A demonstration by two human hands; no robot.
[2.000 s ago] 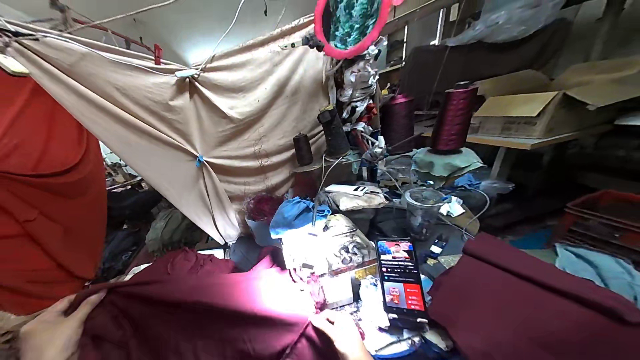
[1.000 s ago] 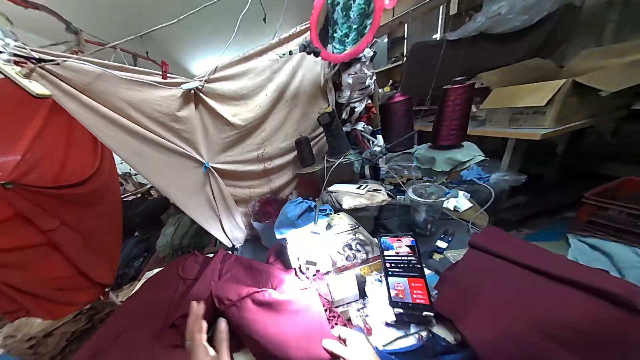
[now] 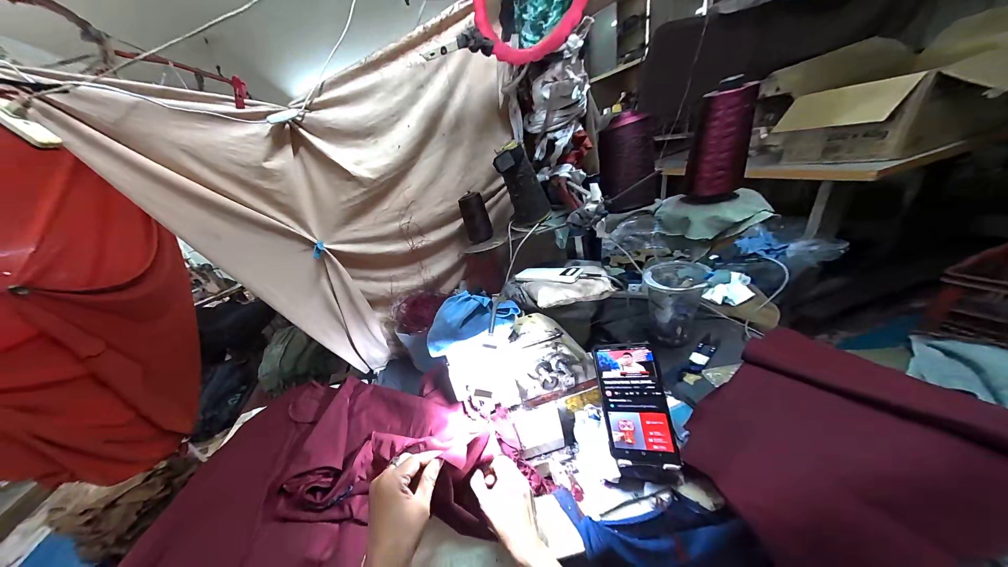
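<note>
My left hand (image 3: 402, 500) pinches an edge of maroon fabric (image 3: 339, 441) between thumb and fingertips, low in the middle of the view. Just to its right, my right hand (image 3: 504, 496) grips the same fabric with bent fingers. Both are close to the brightly lit head of a sewing machine (image 3: 543, 358), whose needle area is lost in glare and cloth. A smartphone (image 3: 636, 405) with a lit screen stands propped right of the machine. More maroon fabric (image 3: 843, 449) lies at the right.
Behind the machine are a maroon thread cone (image 3: 720, 142), a dark thread cone (image 3: 475, 217) and a clear plastic cup (image 3: 675, 295). A beige cloth (image 3: 354, 157) hangs behind, red fabric (image 3: 87, 315) at left. An open cardboard box (image 3: 890, 118) sits on a table at back right.
My left hand, open over the fabric a second ago, has moved right and now pinches it beside my right hand. The fabric is bunched differently near the machine.
</note>
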